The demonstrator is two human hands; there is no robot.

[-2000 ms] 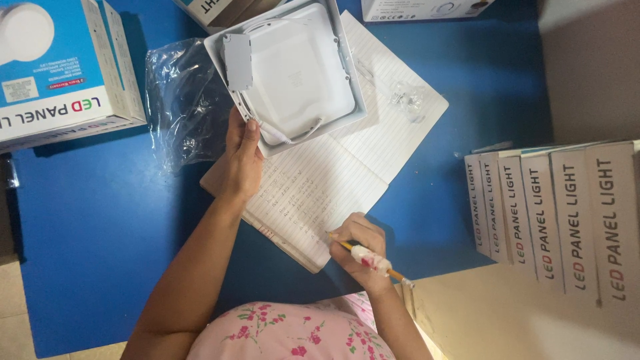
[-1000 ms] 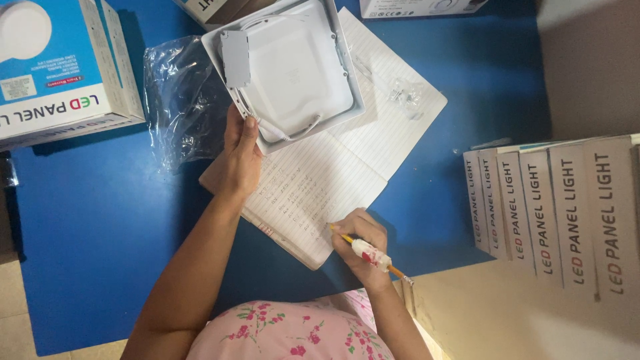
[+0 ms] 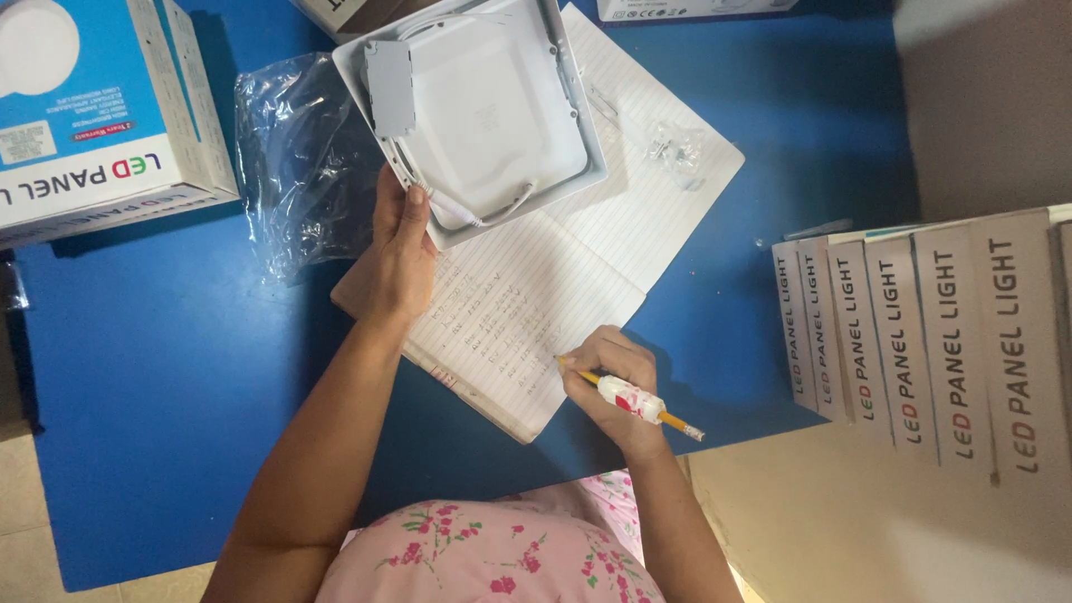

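Note:
My left hand [image 3: 404,243] grips the near left corner of a square white LED panel light [image 3: 486,117], thumb on its rim. The light's back faces up, showing a grey driver box [image 3: 390,88] and a white cable. Beneath it an open lined notebook [image 3: 611,251] lies at a slant, its left page bearing handwriting. My right hand [image 3: 615,385] holds a yellow pencil [image 3: 682,425] with a white and red wrapping round its shaft, the tip at the left page. On the right page rests a small clear bag of screws [image 3: 677,155].
A crumpled clear plastic bag [image 3: 293,167] lies left of the light on the blue table [image 3: 167,352]. LED panel light boxes [image 3: 84,117] stand at the upper left. A row of similar boxes [image 3: 888,335] lines the right side. Another box [image 3: 695,7] is at the top edge.

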